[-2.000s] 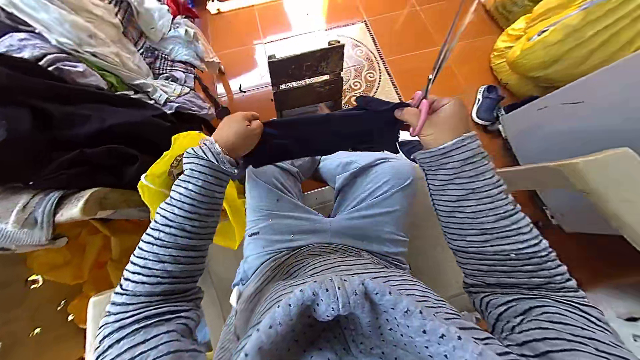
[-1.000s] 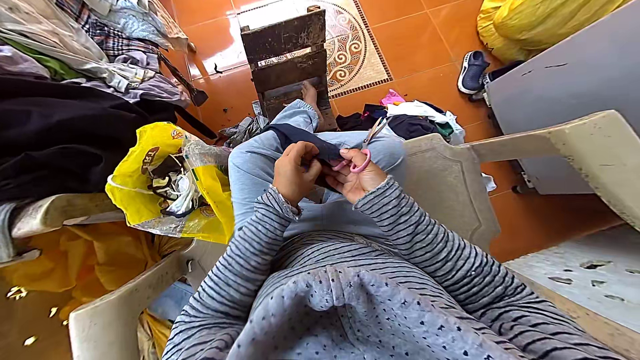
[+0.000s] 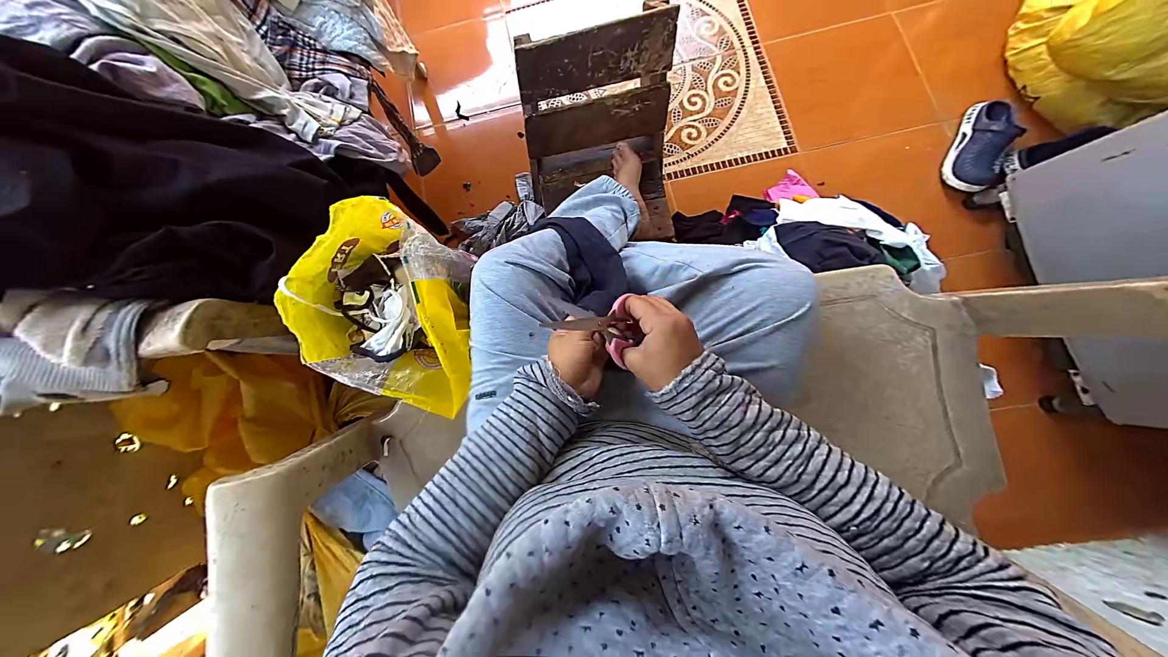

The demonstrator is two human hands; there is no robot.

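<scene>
My right hand [image 3: 663, 343] holds pink-handled scissors [image 3: 584, 324] by the finger loops, with the blades pointing left across the top of my left hand [image 3: 577, 361]. A dark navy cloth [image 3: 591, 265] lies over my thigh and runs down to my hands. My left hand is closed at the cloth's near end, partly hidden by the scissors; its fingertips cannot be seen well. Light blue trousers cover my legs beneath both hands.
Left of my legs is a yellow plastic bag [image 3: 443, 351] with scraps inside. Clothes [image 3: 839, 233] lie on the tiled floor ahead, near a dark wooden stool [image 3: 598, 59]. A pile of dark fabric [image 3: 155, 182] is at the left. Chair armrests flank me; a grey cabinet [image 3: 1095, 237] stands right.
The navy cloth, stretched between both hands two seconds ago, now lies over my thigh. My hands have come together near my lap, and the scissors now point left. The view has shifted.
</scene>
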